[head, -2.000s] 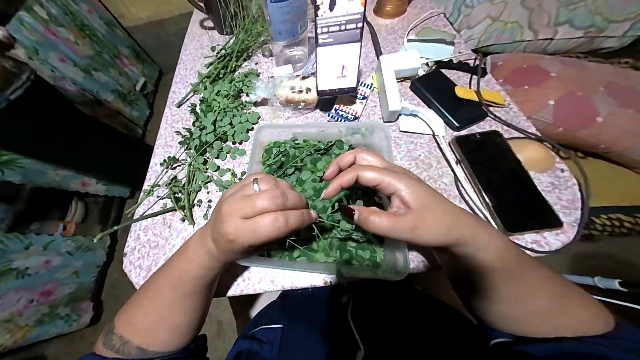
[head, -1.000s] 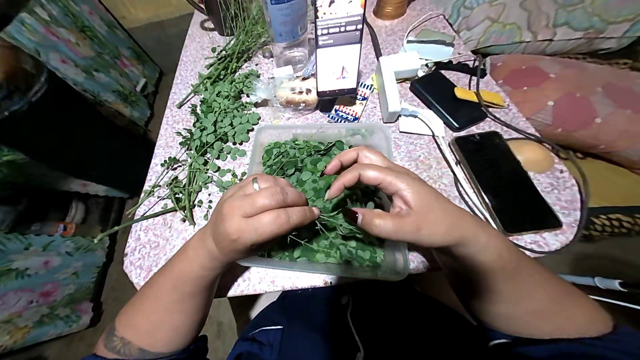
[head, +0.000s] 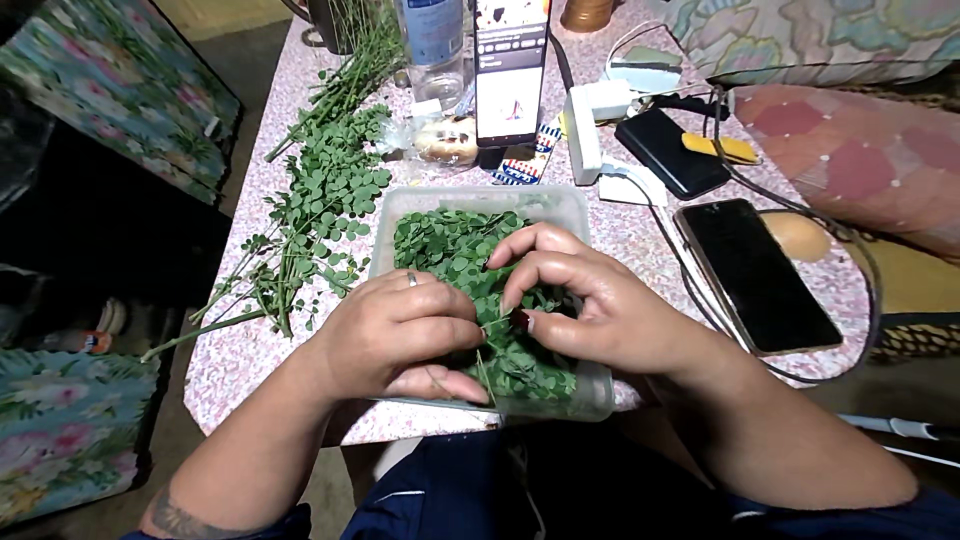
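A translucent plastic container [head: 484, 196] full of small round green leaves [head: 450, 244] stands at the table's front edge. My left hand [head: 409, 337], with a ring on one finger, is over its left part; thin stems show by its fingertips. My right hand [head: 589, 300] is over the right part, thumb and fingers curved around a thin green sprig [head: 499, 322] between the two hands. Which fingers bear on the sprig is partly hidden. Left of the container lie leafy sprigs [head: 330, 180] with long stems.
Behind the container are bread in a clear wrapper [head: 444, 141], an upright lit phone [head: 511, 90] and a plastic bottle [head: 435, 45]. On the right lie a white power strip [head: 581, 135], a black power bank [head: 667, 154], a dark phone [head: 757, 277], looped cables and an egg-like object [head: 799, 236].
My left thumb has moved down, apart from the fingers, and thin stems now show beside it. My right hand has stayed nearly in place.
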